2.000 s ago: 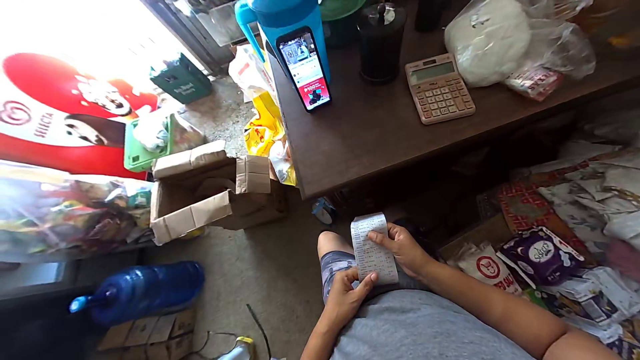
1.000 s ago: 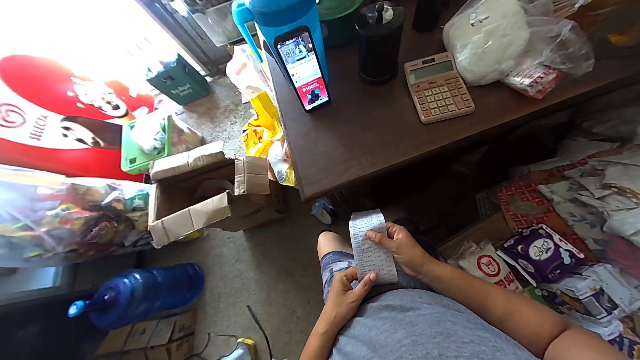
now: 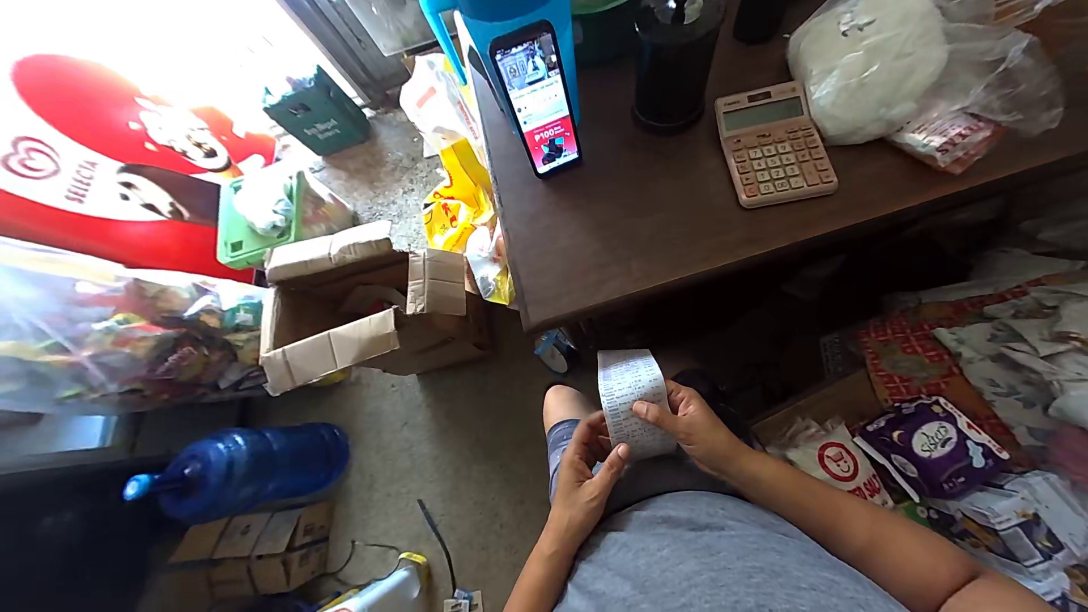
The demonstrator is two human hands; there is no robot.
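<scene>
A long printed paper receipt [image 3: 631, 391] is held above my lap, its top end curling away from me. My left hand [image 3: 586, 467] pinches its lower left edge, with the thumb on the printed face. My right hand [image 3: 693, 425] grips its right edge, the thumb lying across the print. Beyond both hands is the dark brown table [image 3: 629, 246]. On it a smartphone [image 3: 537, 98] with a lit screen leans upright against a blue plastic pitcher [image 3: 510, 17]. Farther right lies a pink calculator [image 3: 776, 146], face up.
A black canister [image 3: 674, 68] and a plastic bag with white contents [image 3: 875, 64] stand on the table. An open cardboard box [image 3: 340, 340] and a blue water jug [image 3: 255, 467] are at the left. Packaged goods, including a purple pack [image 3: 931, 446], lie at the lower right.
My left hand has shifted slightly, its fingers now more around the receipt's left edge. The right hand keeps its hold.
</scene>
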